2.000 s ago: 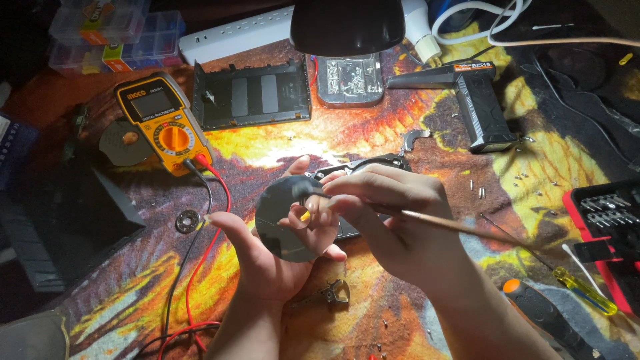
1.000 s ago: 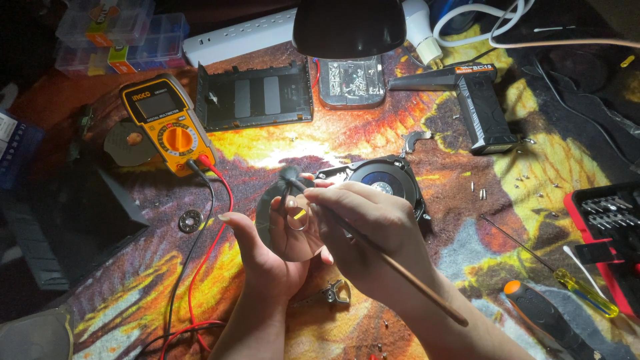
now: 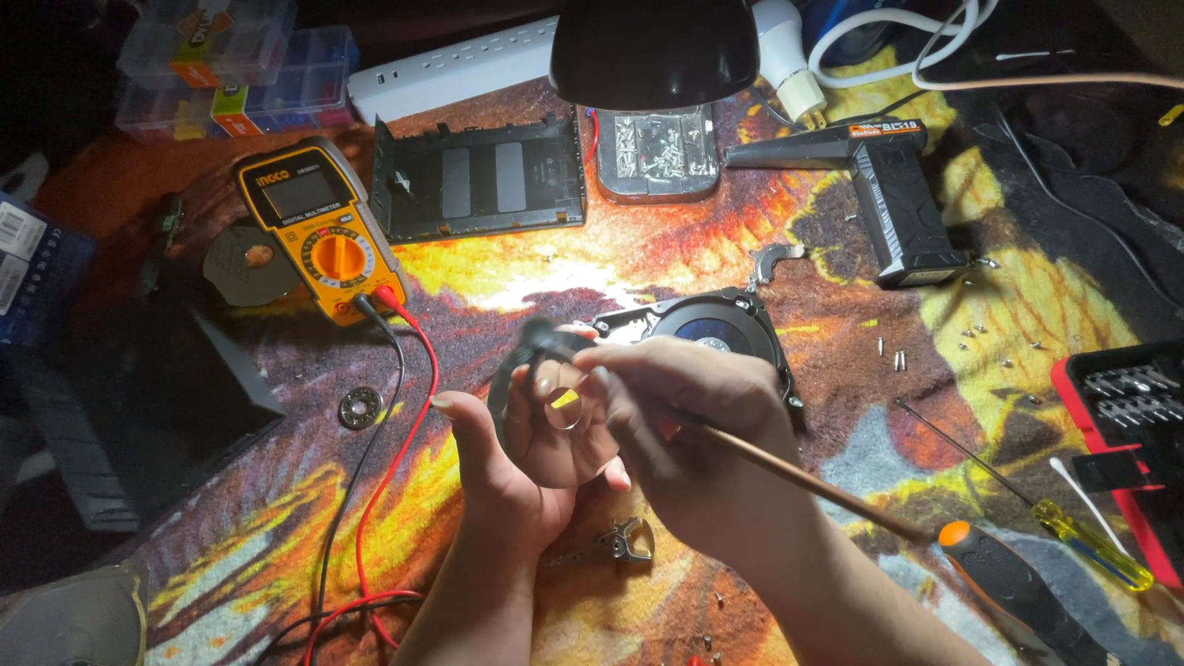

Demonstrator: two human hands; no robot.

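Note:
My left hand point(image 3: 527, 462) holds a shiny hard-drive platter point(image 3: 518, 379) with a hole in its middle; the disc is tilted and mirrors fingers. My right hand point(image 3: 703, 416) grips a thin wooden-handled brush point(image 3: 805, 476), its dark, blurred bristles point(image 3: 538, 338) at the platter's upper edge. Behind the right hand lies an opened hard drive point(image 3: 731, 319) with another platter inside, partly hidden. Below the hands on the patterned cloth rests a metal actuator arm part point(image 3: 629, 539). A curved metal bracket point(image 3: 772, 261) lies above the drive, and a round ring point(image 3: 360, 407) is left of my left hand.
An orange multimeter point(image 3: 319, 231) with red and black leads lies left. Farther back are a black plastic cover point(image 3: 481, 176), a screw tray point(image 3: 657, 153), a power strip point(image 3: 453, 65) and a black lamp head point(image 3: 655, 51). Screwdrivers point(image 3: 1091, 546), a blower-like tool point(image 3: 897, 203) and a red bit case point(image 3: 1110, 462) sit right.
The brush tip has moved across the platter from near its centre to its upper edge. The platter has tilted in my left hand, and more of the opened drive shows than two seconds ago.

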